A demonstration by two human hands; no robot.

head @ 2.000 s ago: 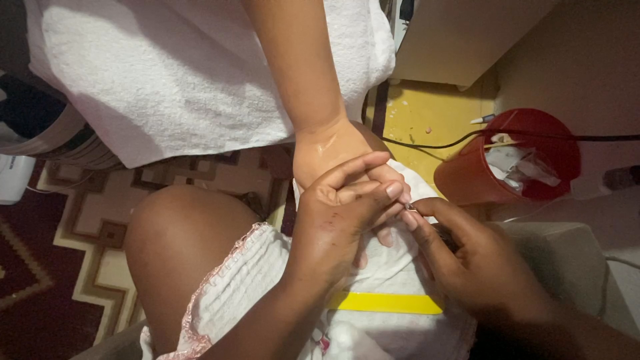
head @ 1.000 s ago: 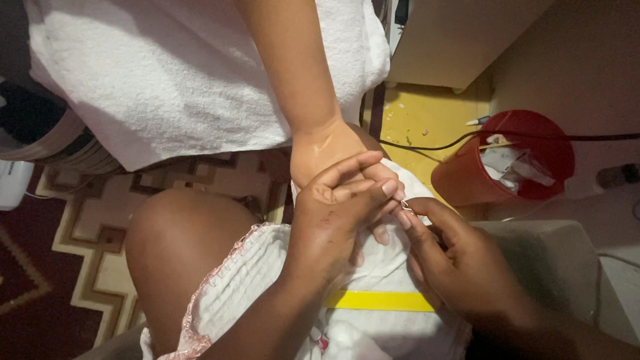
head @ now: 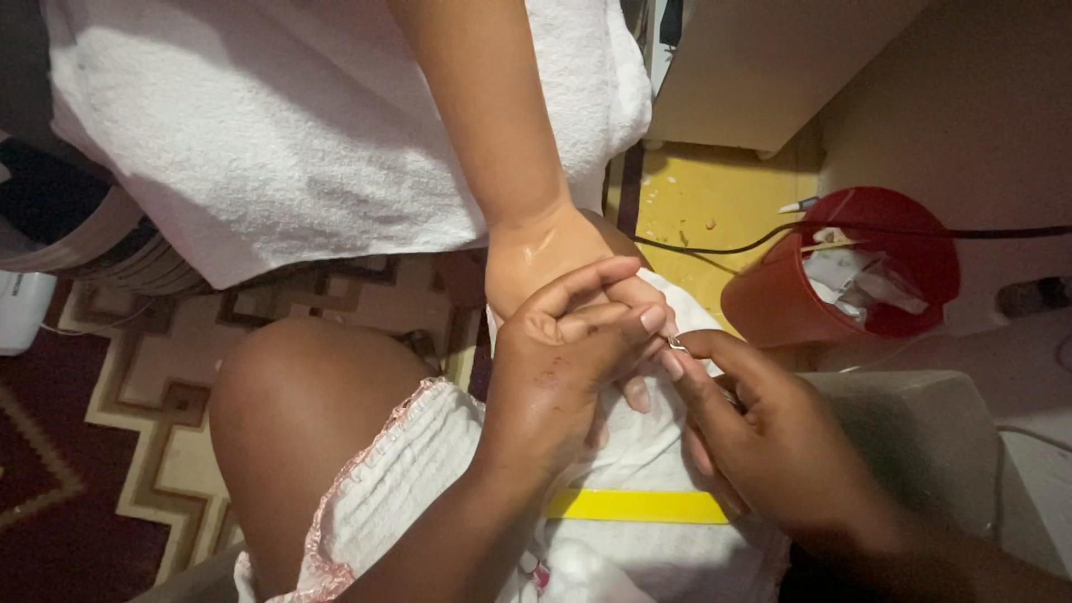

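Note:
Another person's hand [head: 544, 251] reaches down from the top, its fingers held by my left hand [head: 561, 360]. Between thumb and fingers of my right hand [head: 745, 410] is a small metal tool [head: 675, 342], its tip at one of that person's fingertips; most of it is hidden, so its kind cannot be told. Under the hands, a white cloth with a pink edge [head: 402, 469] covers my lap. On it lie a flat yellow strip [head: 636, 506], perhaps a nail file, and some white cotton wool [head: 586, 574].
A red bin [head: 754, 293] with crumpled waste stands at the right, a black cable [head: 997, 233] crossing over it. The other person's lap bears a white towel [head: 335, 159]. A pale cabinet [head: 737, 75] is at the top right, a patterned rug [head: 159, 419] at the lower left.

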